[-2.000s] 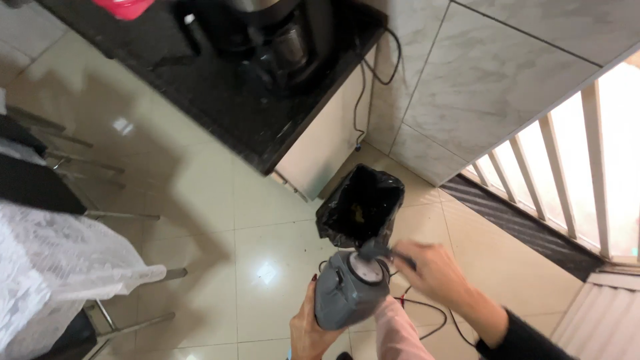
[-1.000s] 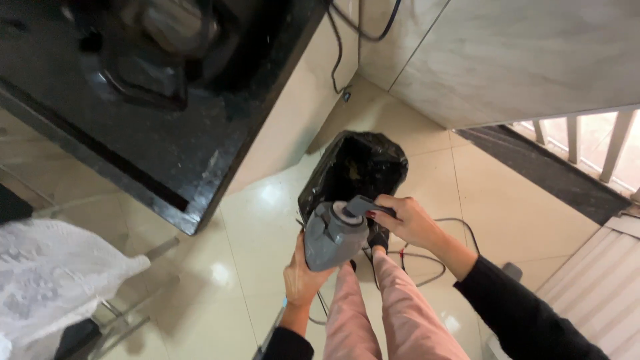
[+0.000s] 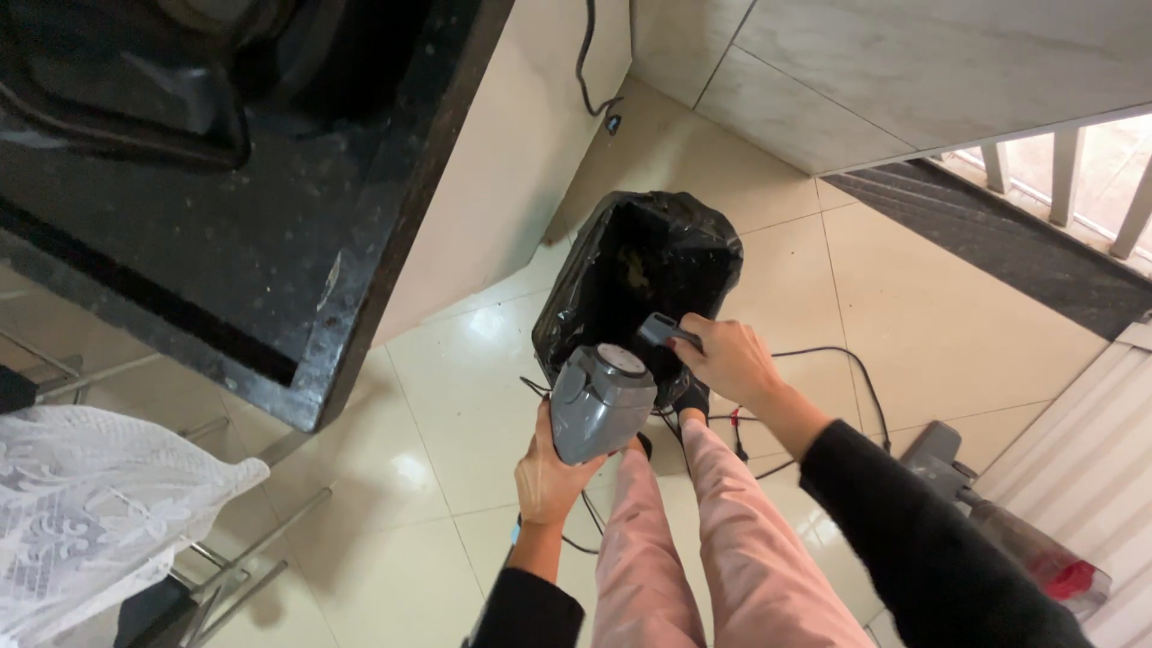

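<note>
My left hand (image 3: 556, 472) holds a grey plastic vacuum cleaner part (image 3: 601, 405), seemingly its motor body, with a round pale disc at its upper end. My right hand (image 3: 731, 360) grips a small dark grey plastic piece (image 3: 664, 331) over the near right side of the bin. The bin, lined with a black plastic bag (image 3: 569, 297), stands on the floor just beyond both hands. Inside it some yellowish waste (image 3: 633, 268) shows; the rest is too dark to tell. The two grey parts are apart.
A black stone counter (image 3: 360, 234) juts in at the left. Black cable (image 3: 855, 360) loops over the floor by my feet. Another vacuum cleaner part with a clear, red-marked section (image 3: 1035, 549) lies at the lower right. A white lace cloth (image 3: 99, 504) hangs at the lower left, near metal chair legs.
My right hand has moved the small grey piece away from the round end of the vacuum part, and a gap now shows between them. The view has moved closer to the bin.
</note>
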